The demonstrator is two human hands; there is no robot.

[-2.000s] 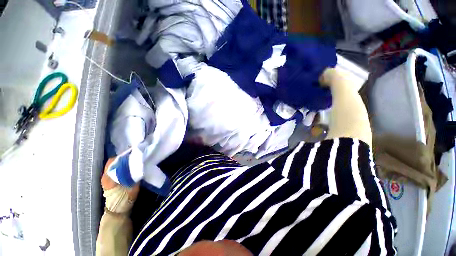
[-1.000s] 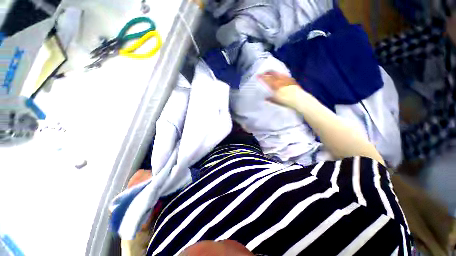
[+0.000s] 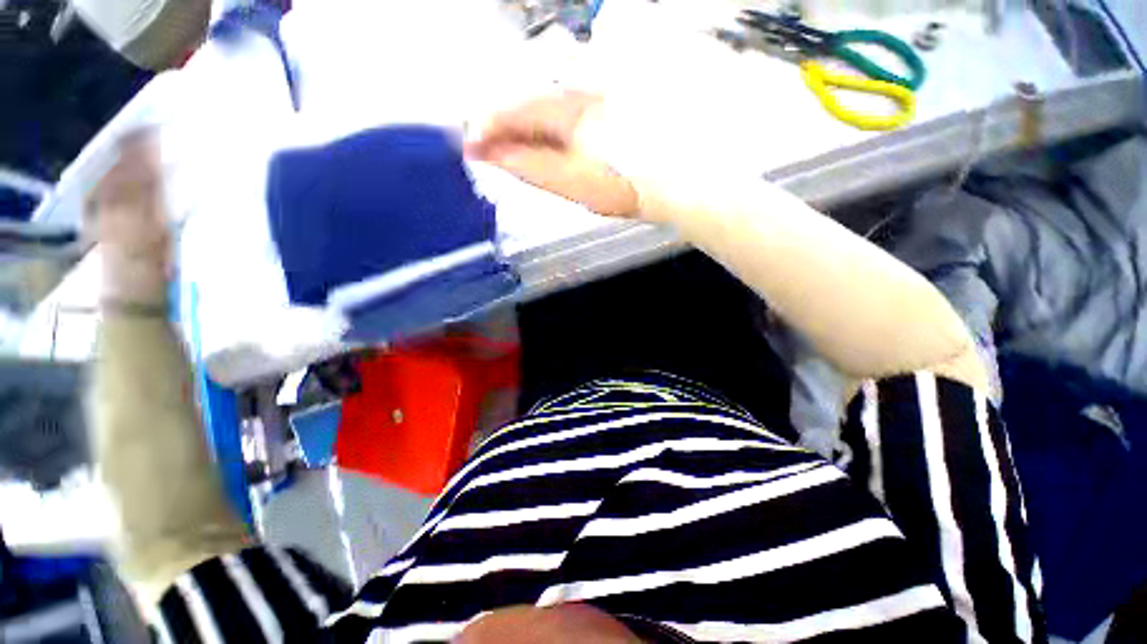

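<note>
A navy garment panel (image 3: 377, 208) lies on the white table, its lower part hanging over the front edge, with a pale strip across it. Whitish cloth (image 3: 227, 189) shows left of it, overexposed, so its outline is unclear. My right hand (image 3: 554, 154) is over the table at the panel's right edge, fingers stretched toward it and holding nothing visible; whether they touch is unclear. My left hand (image 3: 130, 227) is at the far left beside the whitish cloth, badly blurred, and its grip cannot be made out.
Shears with green and yellow handles (image 3: 868, 78) lie at the table's back right, dark metal beside them. The grey ruled edge (image 3: 881, 170) crosses the front. A red-orange bin (image 3: 409, 415) is below. Grey cloth (image 3: 1057, 239) and navy cloth (image 3: 1069, 491) heap at right.
The view has swung left from the cloth heap to the table. My right hand has left the heap and is over the table. My left hand has moved up from the table's front edge.
</note>
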